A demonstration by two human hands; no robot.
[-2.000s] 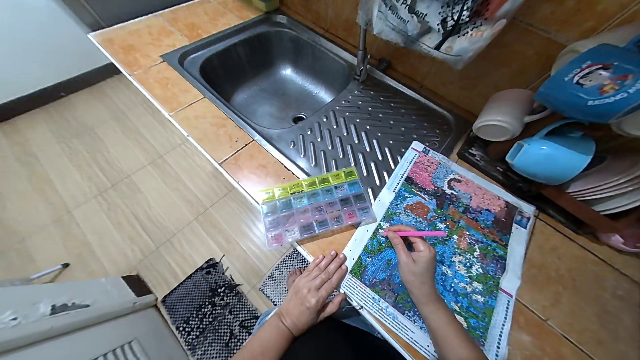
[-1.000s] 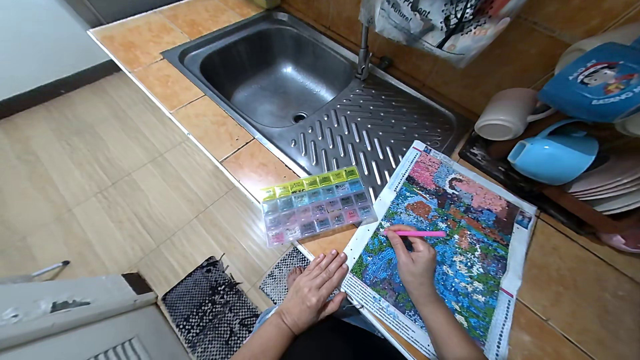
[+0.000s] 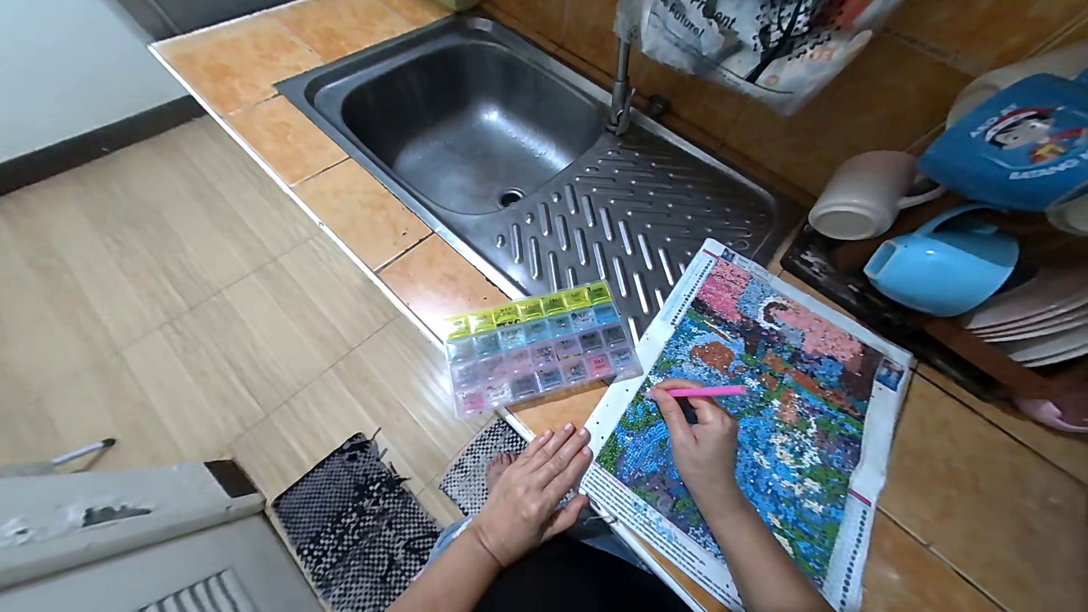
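Note:
A colourful diamond painting canvas (image 3: 799, 450) lies on the tiled counter, its upper corner over the sink's drainboard. My right hand (image 3: 701, 438) grips a pink diamond painting pen (image 3: 707, 391) above the left part of the picture; the pen's tip is hidden by the fingers. Flat with its fingers slightly apart, my left hand (image 3: 535, 489) rests at the canvas's left edge and the counter edge, holding nothing. Beyond it sits a clear plastic compartment box (image 3: 544, 350) with a row of yellow lids and many small beads inside, partly over the drainboard's edge.
A stainless steel sink (image 3: 472, 119) with a faucet (image 3: 621, 93) is set in the counter. On the right, a dish rack holds a light blue mug (image 3: 943, 263), a white mug (image 3: 858, 197) and stacked plates (image 3: 1041, 319). A plastic bag (image 3: 748, 42) hangs above. Woven mats (image 3: 353, 518) lie below.

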